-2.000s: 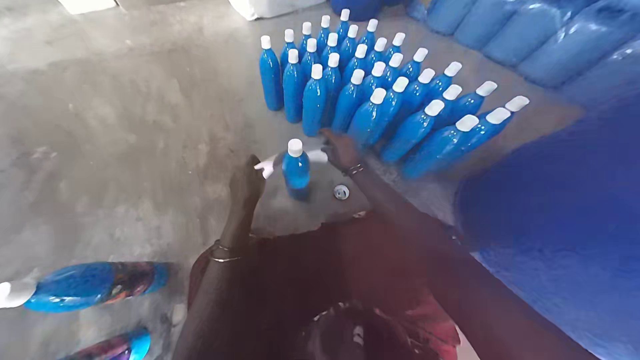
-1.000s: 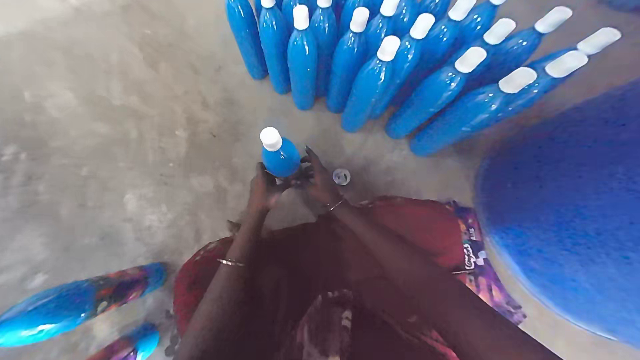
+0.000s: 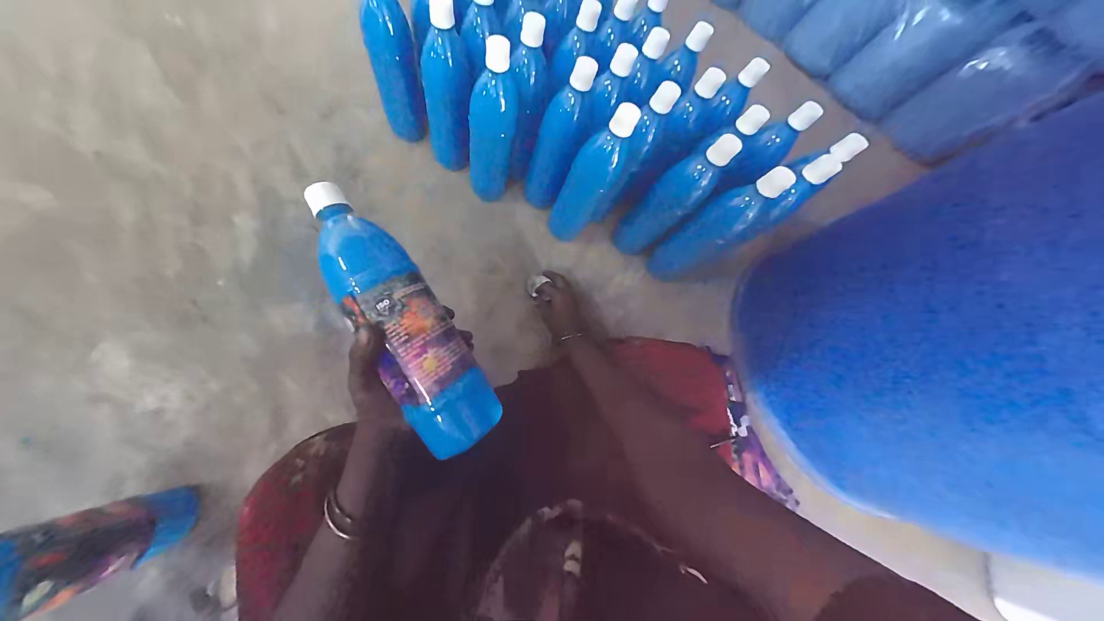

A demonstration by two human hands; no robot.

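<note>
A blue-filled plastic bottle [image 3: 405,319] with a white cap and a colourful printed label leans to the left in my left hand [image 3: 371,358], whose fingers wrap around its middle. My right hand [image 3: 559,302] is down by the concrete floor, its fingers on a small round roll or ring [image 3: 539,285]; what exactly it is cannot be told. In front of my right hand stand many unlabelled blue bottles [image 3: 493,129] with white caps, close together on the floor.
A large blue drum or tub [image 3: 931,345] fills the right side. Clear-wrapped packs of blue bottles [image 3: 931,69] lie at the top right. A labelled blue bottle [image 3: 86,548] lies at the lower left. Purple printed material [image 3: 755,448] sits beside my lap.
The bottle has gone from upright between both hands to a tilt in my left hand, and its label now shows. My right hand has left it and moved to the small round thing on the floor.
</note>
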